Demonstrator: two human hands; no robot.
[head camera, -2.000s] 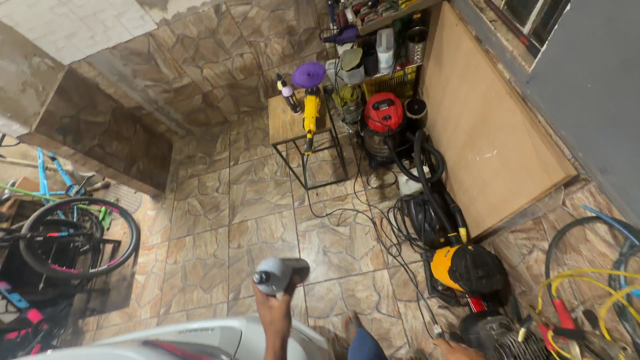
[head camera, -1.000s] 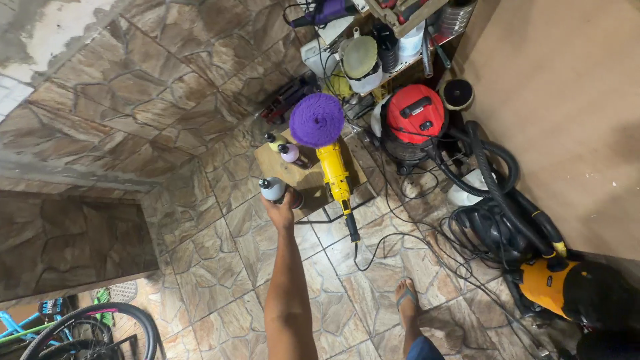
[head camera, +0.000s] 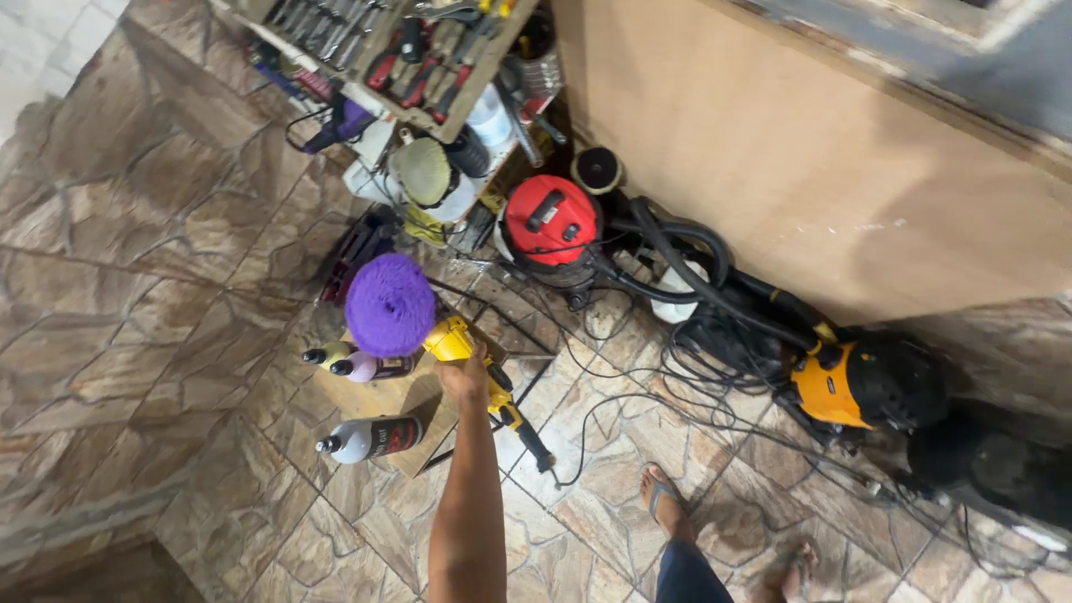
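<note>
My left hand (head camera: 462, 378) is closed around the body of a yellow rotary polisher (head camera: 449, 342), which has a fluffy purple wool pad (head camera: 390, 305) facing up. The polisher lies over a small wooden-topped table (head camera: 360, 397), its black handle end and cord pointing toward the floor. Beside the pad are a bottle with pale pink liquid (head camera: 368, 366) and a yellowish bottle (head camera: 328, 354). A larger grey bottle with a dark label (head camera: 368, 440) stands near the table's edge, left of my forearm. My right hand is out of view.
A red-topped shop vacuum (head camera: 553, 219) stands behind the table, near a shelf with a tool tray (head camera: 427, 63). Black cables (head camera: 712, 402) cross the tiled floor toward an orange and black machine (head camera: 833, 385). A large board (head camera: 804, 167) leans at the right.
My left hand has let go of the grey bottle, now on the table, and taken hold of the polisher. My right hand, visible two seconds ago, is out of view. The view has moved closer to the table.
</note>
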